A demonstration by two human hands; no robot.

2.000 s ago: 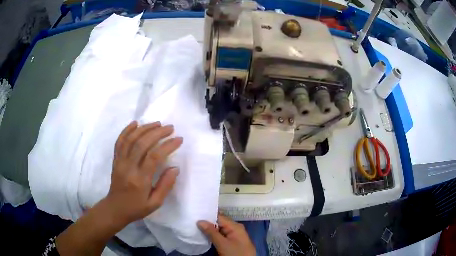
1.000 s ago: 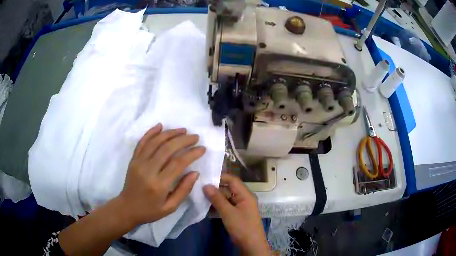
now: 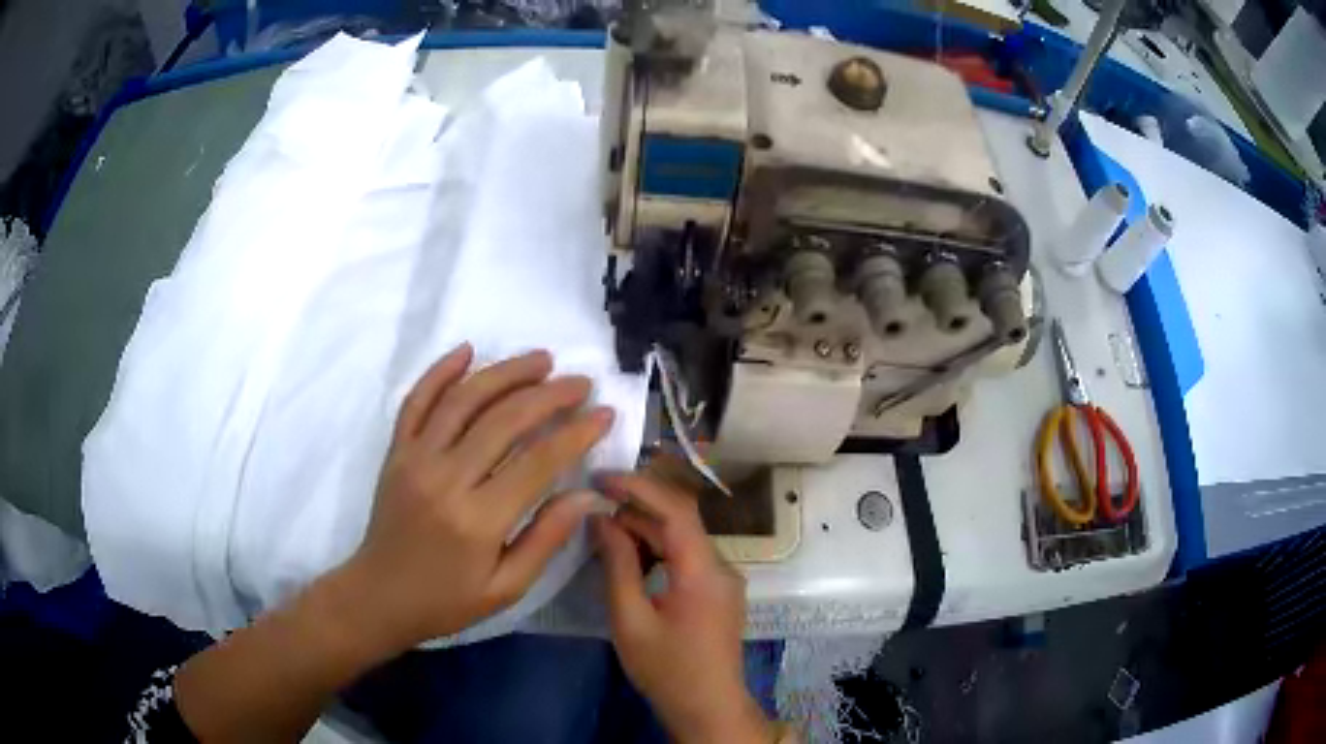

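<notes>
A white fabric piece (image 3: pixel 509 247) lies flat left of the cream overlock machine (image 3: pixel 873 124), its right edge at the dark presser foot area (image 3: pixel 662 298). My left hand (image 3: pixel 473 502) lies flat on the fabric with fingers spread. My right hand (image 3: pixel 669 581) pinches the fabric's near right edge between thumb and fingers, just below the foot and beside my left thumb. A stack of white cut panels (image 3: pixel 247 334) lies to the left. A thin white trimmed strip (image 3: pixel 691 436) hangs below the foot.
Orange and red handled scissors (image 3: pixel 1083 451) lie over a small metal tray (image 3: pixel 1091 541) at the right. Two white thread cones (image 3: pixel 1134 250) stand behind them. A black strap (image 3: pixel 919 545) crosses the table edge. A green surface (image 3: pixel 73 305) is at the left.
The fabric has fed away from me past the foot, and less of it hangs over the near edge. My right hand has moved up towards the foot, close to my left hand.
</notes>
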